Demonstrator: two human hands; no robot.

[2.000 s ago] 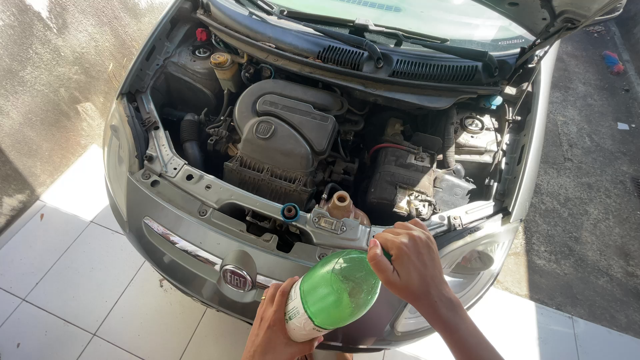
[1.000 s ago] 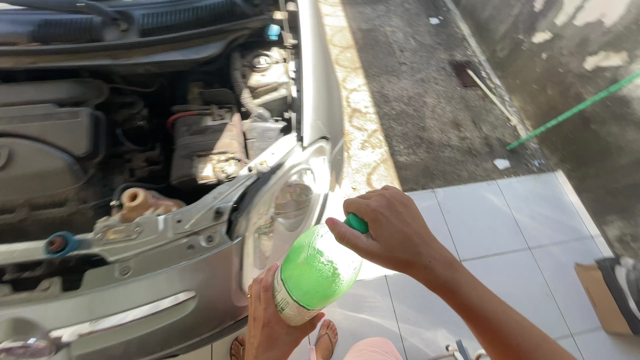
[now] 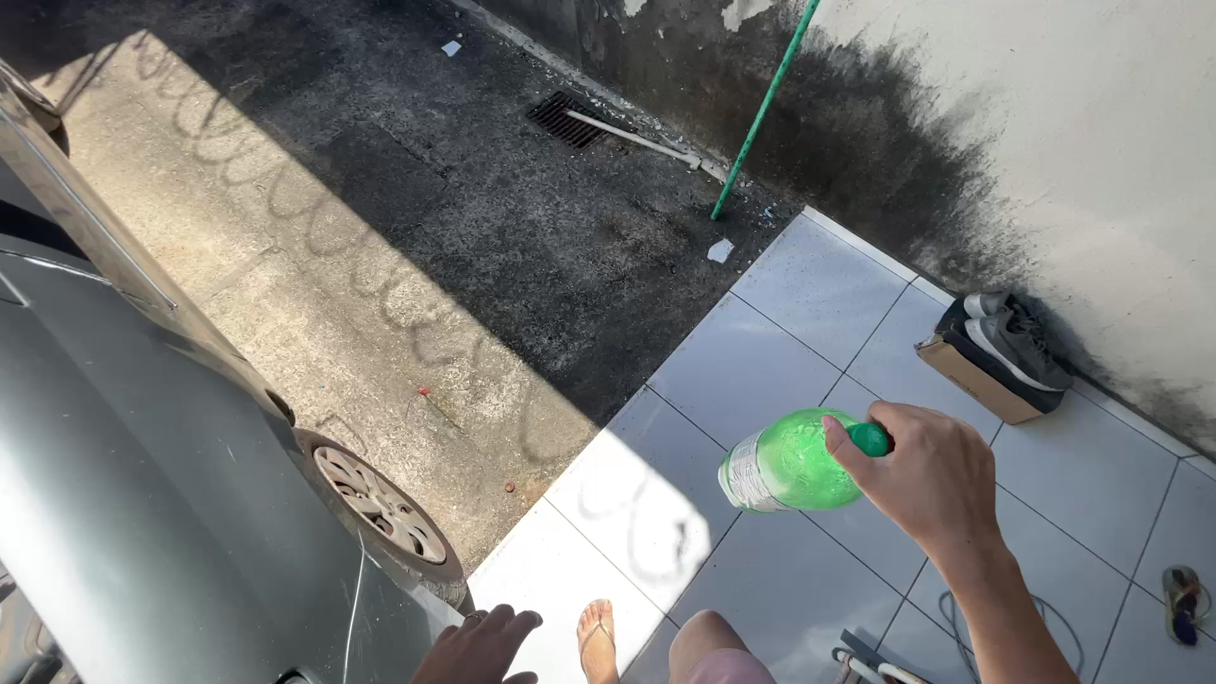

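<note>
A green plastic bottle [image 3: 803,463] with a pale label hangs tilted over the white floor tiles, its base toward the left. My right hand [image 3: 921,470] grips it by the green cap [image 3: 868,439]. Down at the bottom edge, my left hand [image 3: 480,648] holds nothing, its fingers apart, beside the grey car's fender [image 3: 237,513]. The left hand is partly cut off by the frame.
The car's front wheel [image 3: 380,503] stands at the left. A shoe box [image 3: 983,375] with grey shoes on it sits by the wall. A green pole [image 3: 765,114], a floor drain [image 3: 567,120] and a sandal [image 3: 1183,605] lie around. My foot [image 3: 597,638] is on the tiles.
My left hand has let go of the bottle, which it held by the labelled part before. The right hand still holds the cap end. The view has swung right, away from the engine bay.
</note>
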